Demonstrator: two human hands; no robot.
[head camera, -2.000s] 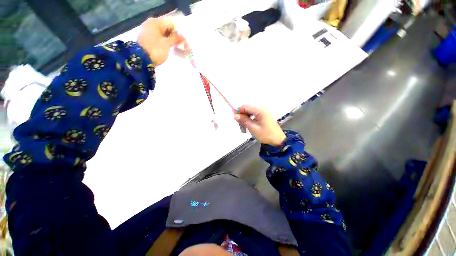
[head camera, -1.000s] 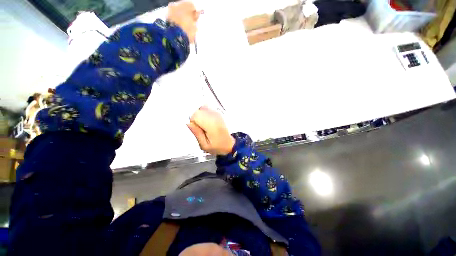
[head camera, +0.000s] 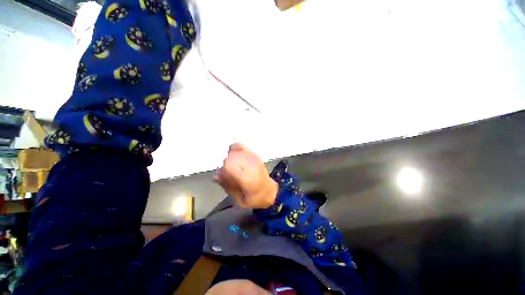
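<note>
A slim dark-red item (head camera: 233, 92) lies slantwise on the white table (head camera: 357, 75). My right hand (head camera: 247, 176) is at the table's near edge, below the slim item and apart from it. Its fingers are curled in; whether anything thin is inside cannot be seen. My left arm reaches up past the top edge of the picture, so my left hand is out of view. The white surface is overexposed, so pale things on it cannot be made out.
A tan block (head camera: 288, 4) is cut off by the top edge. Brown boxes (head camera: 33, 170) stand at the far left. Grey floor (head camera: 368, 184) lies beyond the table's near edge. My grey apron (head camera: 247, 233) hangs below my right hand.
The view has shifted, and my left hand has gone out past the top edge. My right hand has come in nearer to my apron. The red strip stretched between my hands earlier no longer shows there.
</note>
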